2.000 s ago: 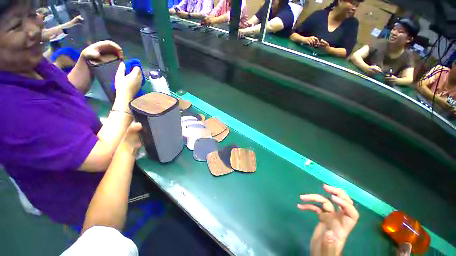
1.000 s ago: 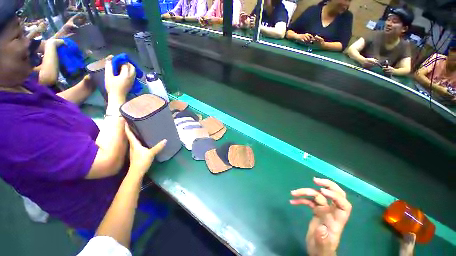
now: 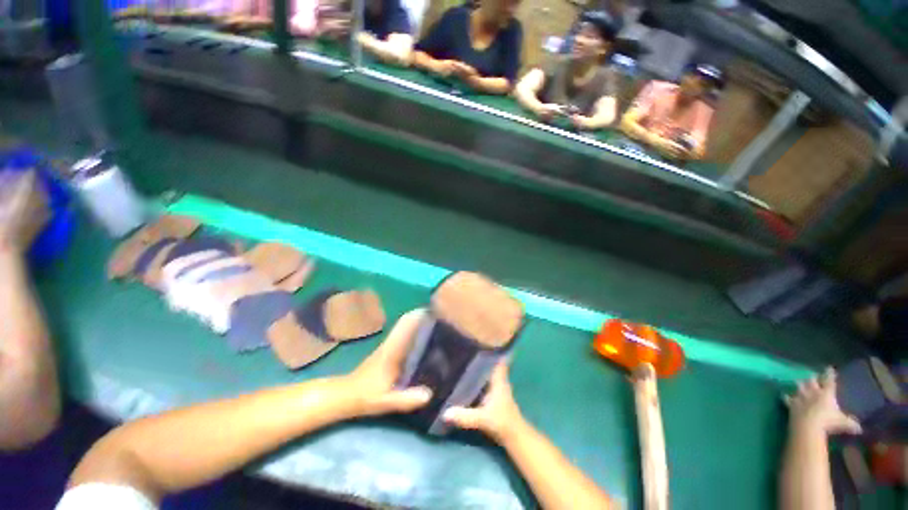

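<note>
A speaker cabinet with grey sides, a dark front strip and a wood-grain top panel stands tilted in front of me over the green bench. My left hand grips its left side. My right hand grips its lower right side. Loose panels, some wood-grain, some grey or whitish, lie fanned to the left. The soft-face mallet lies to the right, its orange head near the light green strip. The frame is blurred.
A neighbouring worker's arm and a blue cloth are at the left, beside a white bottle. Another worker's hand touches a dark item at the right. The sunken conveyor runs behind the bench, with workers seated opposite.
The view has swung right. The left hand has moved from the cabinet beside the neighbour to one in front of me. The right hand, earlier open and empty, now holds the cabinet too.
</note>
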